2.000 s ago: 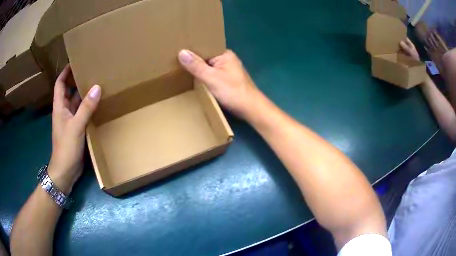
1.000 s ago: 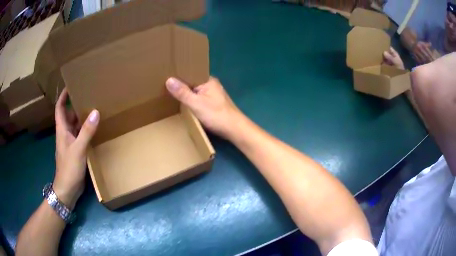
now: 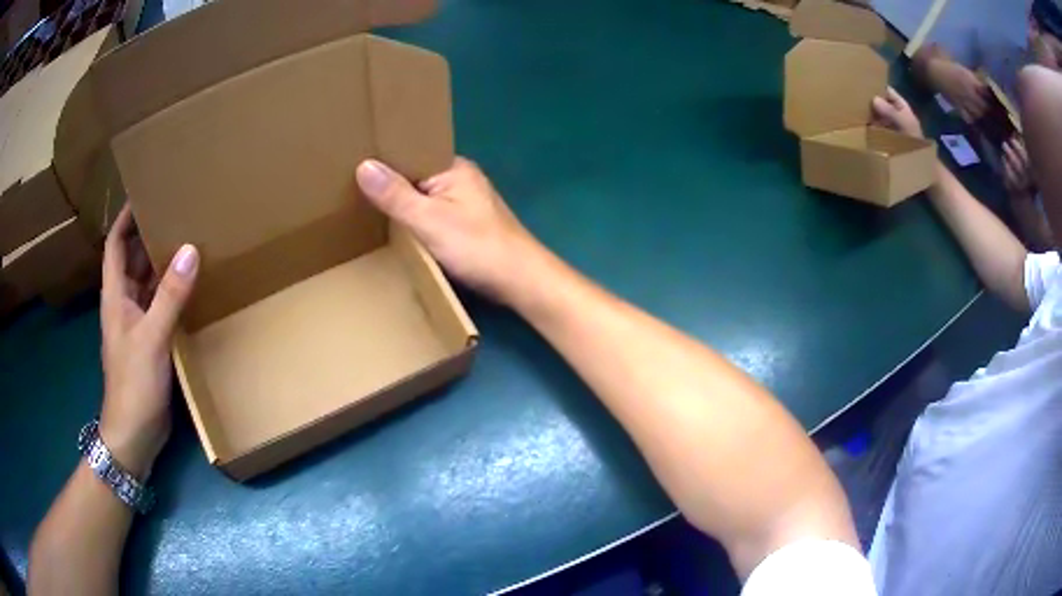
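An open brown mailer box [image 3: 320,355] is between my hands, its empty tray towards me. Its lid [image 3: 250,163] stands upright at the back, with the tuck flap [image 3: 250,41] along the lid's top edge and a side flap [image 3: 410,111] at the right. My left hand [image 3: 146,320] holds the box's back left corner, thumb inside and fingers behind. My right hand [image 3: 448,221] holds the back right corner, thumb on the lid's inner face; its fingers are mostly hidden.
The box is over a glossy dark green table [image 3: 629,279] with a curved, pale-trimmed edge. Other brown boxes [image 3: 41,163] are at the far left. At the right, a co-worker's hand [image 3: 897,113] holds an open box [image 3: 868,169]. More people's arms show behind it.
The lid's right side flap and tuck flap have come into fuller view. My hands and the box appear further left in the picture, as the view has shifted. My grip looks the same.
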